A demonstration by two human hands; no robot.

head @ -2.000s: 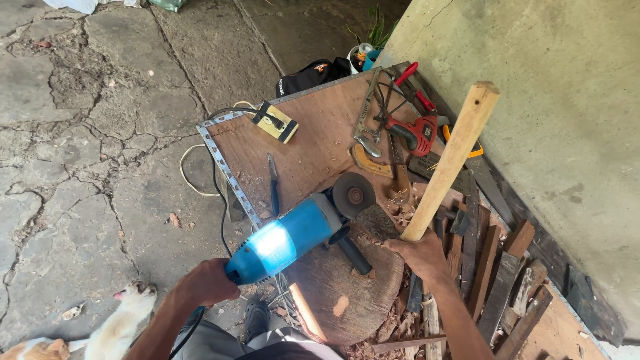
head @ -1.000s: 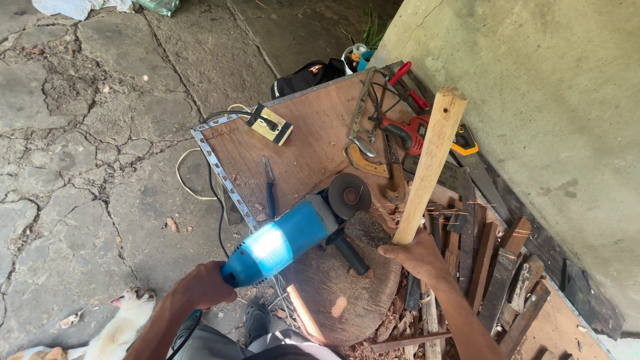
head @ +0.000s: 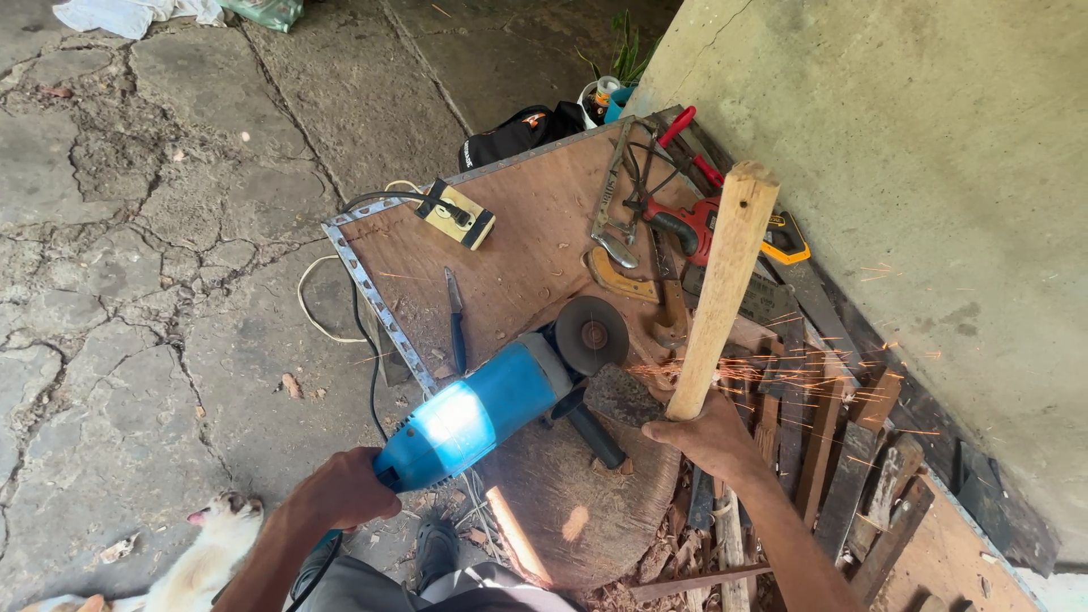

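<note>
My left hand (head: 353,493) grips the rear of a blue angle grinder (head: 476,416), whose black side handle (head: 595,435) points down to the right. My right hand (head: 710,438) is closed around the lower end of a wooden tool handle (head: 722,297) that slants upward. A dark metal head (head: 620,395), perhaps a hatchet's, lies between that hand and the grinder. Its upper edge meets the grinding disc (head: 592,336), and orange sparks (head: 765,374) fly to the right. A round wooden stump (head: 586,510) lies beneath both.
The plywood bench (head: 510,221) bears a knife (head: 456,319), a power socket block (head: 456,214), a hacksaw (head: 609,187), a red power tool (head: 693,225) and a yellow-handled saw (head: 786,240). Wood offcuts (head: 841,501) lie right of the stump. An animal (head: 217,544) lies on the floor at lower left.
The metal head has come into view against the disc, and sparks now stream right past the wooden handle. Both hands keep their holds.
</note>
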